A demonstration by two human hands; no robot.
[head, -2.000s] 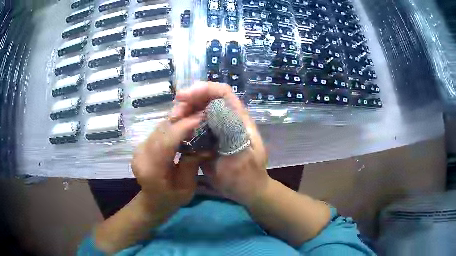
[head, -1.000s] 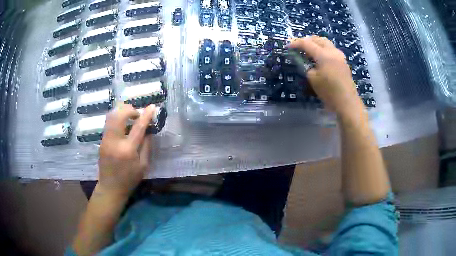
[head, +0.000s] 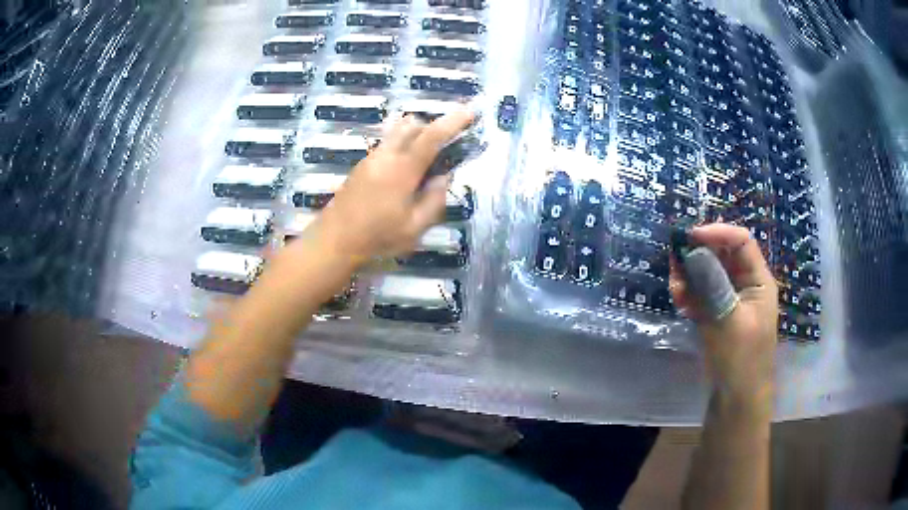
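Observation:
White-faced black housings [head: 418, 297] lie in three columns in the clear tray at left. My left hand [head: 383, 204] is over the right-hand column, slightly blurred, fingers apart. Its fingertips are around a housing [head: 453, 151], with no visible grip on it; some housings are hidden under the hand and forearm. My right hand [head: 735, 284] is over the lower right of the small-part tray [head: 617, 327]. It pinches a small black part [head: 682, 241] beside the grey finger cot [head: 709, 281]. Small black parts [head: 587, 261] stand in dense rows there.
A loose black part [head: 508, 112] lies between the two trays. Clear ridged plastic [head: 90, 169] is at the far left, and more clear layered plastic [head: 866, 169] is at the far right. The plastic-covered table's front edge [head: 558, 418] curves in front of my body.
The view has shifted, so the trays sit lower and further right. My left hand has left the housing at the near end and moved up the column. My right hand is now nearer the tray's front.

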